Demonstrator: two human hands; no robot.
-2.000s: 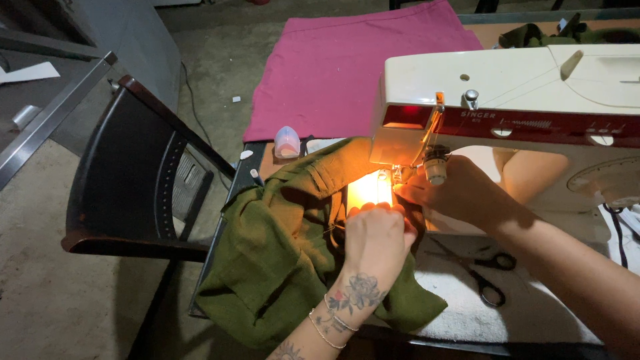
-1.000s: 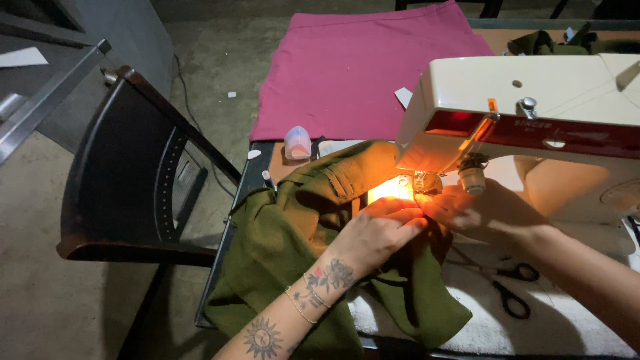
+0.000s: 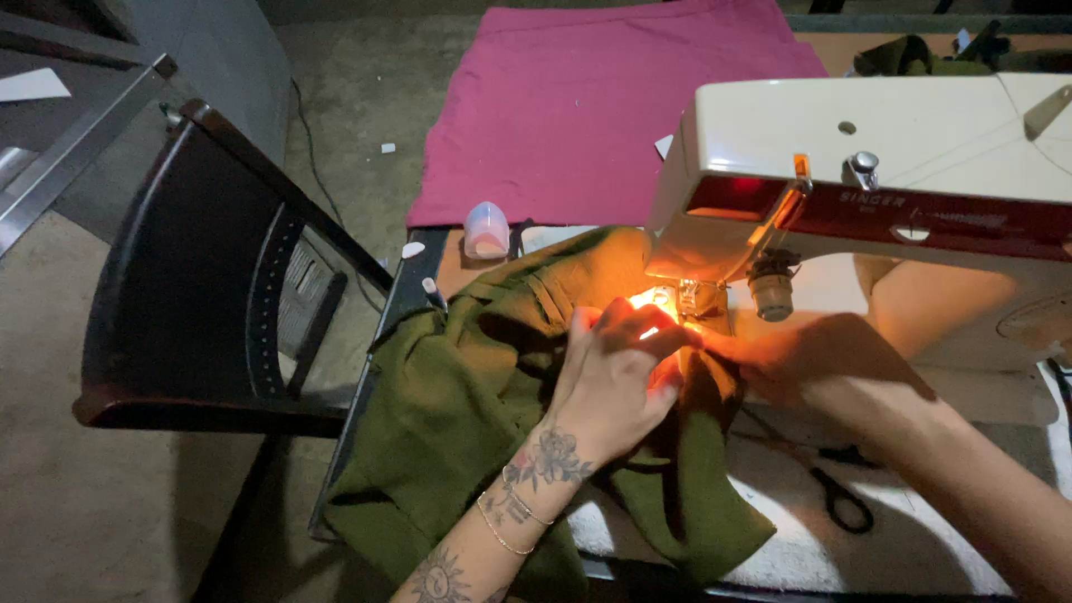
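Observation:
A cream and dark red Singer sewing machine [image 3: 779, 126] stands at the right, its lamp lighting the needle area. Olive green fabric [image 3: 444, 419] lies bunched under and in front of the presser foot [image 3: 690, 295] and hangs toward me. My left hand [image 3: 620, 377] rests on the fabric just left of the foot, fingers bent, fingertips at the lit plate. My right hand [image 3: 787, 356] reaches in from the right, its fingertips on the fabric beside the foot, close to my left fingers. Whether either hand pinches the cloth is hard to see in the glare.
Black-handled scissors [image 3: 844, 498] lie on the white cloth [image 3: 913, 536] under my right forearm. Pink fabric [image 3: 569, 117] covers the table behind. A small translucent container [image 3: 487, 230] stands near the left table edge. A black chair [image 3: 193, 276] is at the left. More green fabric [image 3: 930, 57] lies at the back right.
The view has shifted somewhat. My left hand's fingers, close together near the foot earlier, are now more spread and arched over the fabric. My right hand stays beside the foot.

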